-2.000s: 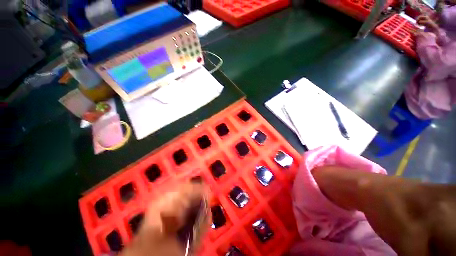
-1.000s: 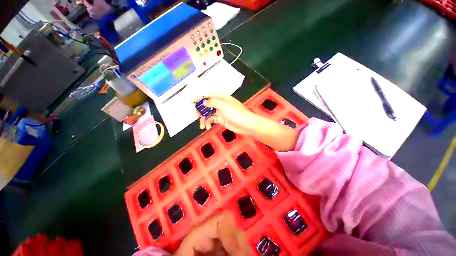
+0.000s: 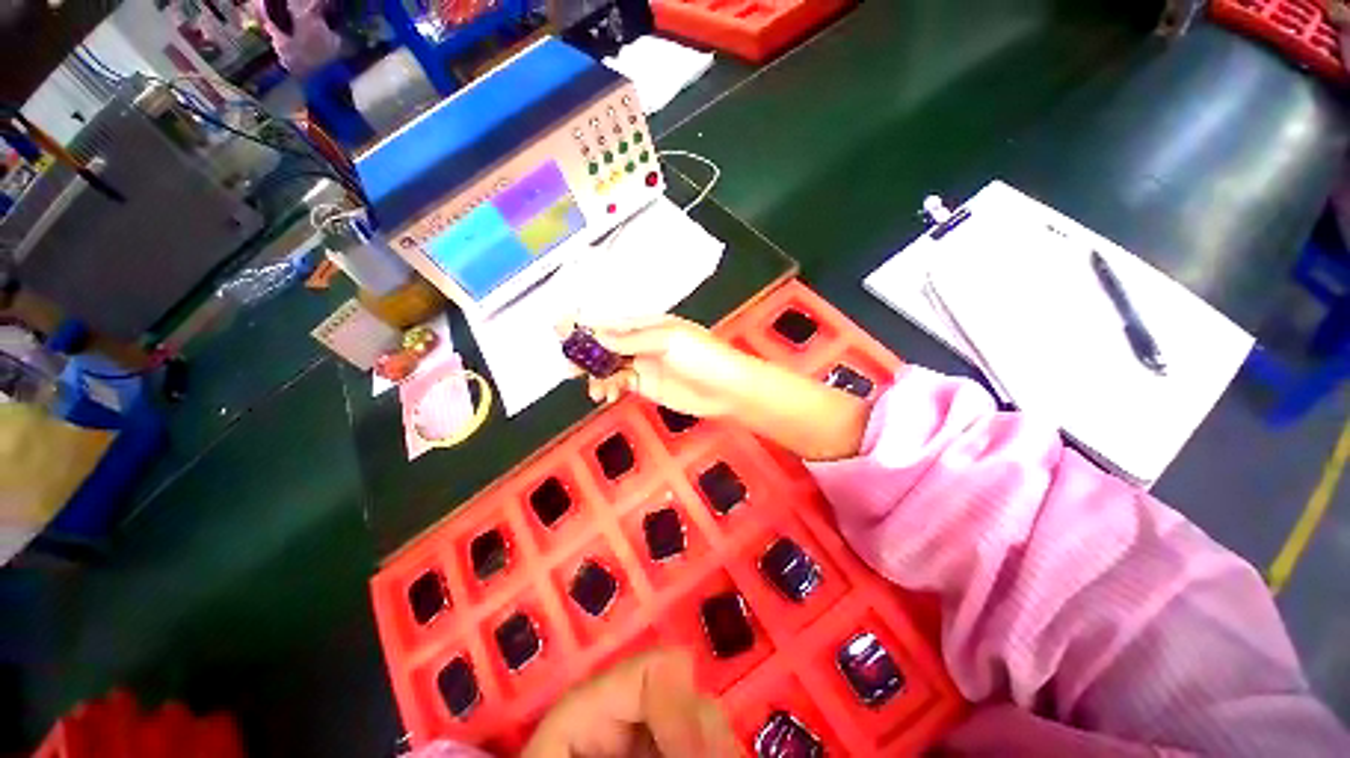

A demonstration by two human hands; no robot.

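Note:
My right hand [image 3: 659,367] reaches in from the right and holds a small black smartwatch-type unit [image 3: 594,353] by its edges. It is above the white paper in front of the tester [image 3: 496,245]. My left hand [image 3: 637,718] is blurred and cut off at the bottom edge, low over the red-orange compartment tray [image 3: 629,629]; whether it holds anything is not clear. Black square units [image 3: 663,532] sit in the tray's pockets. My right forearm hides part of the tray's right side.
A clipboard [image 3: 1022,319] with white paper and a dark pen [image 3: 1128,314] lies right of the tray. A yellowish ring [image 3: 452,409] on a pink pad and a container [image 3: 397,289] stand left. Other red-orange trays [image 3: 133,733] show at bottom left and top. A white cable loops beside the tester.
My right hand has come from the right side to over the white paper, now holding a unit. My left hand has moved down to the bottom edge. The view has shifted; the tester screen still shows coloured blocks.

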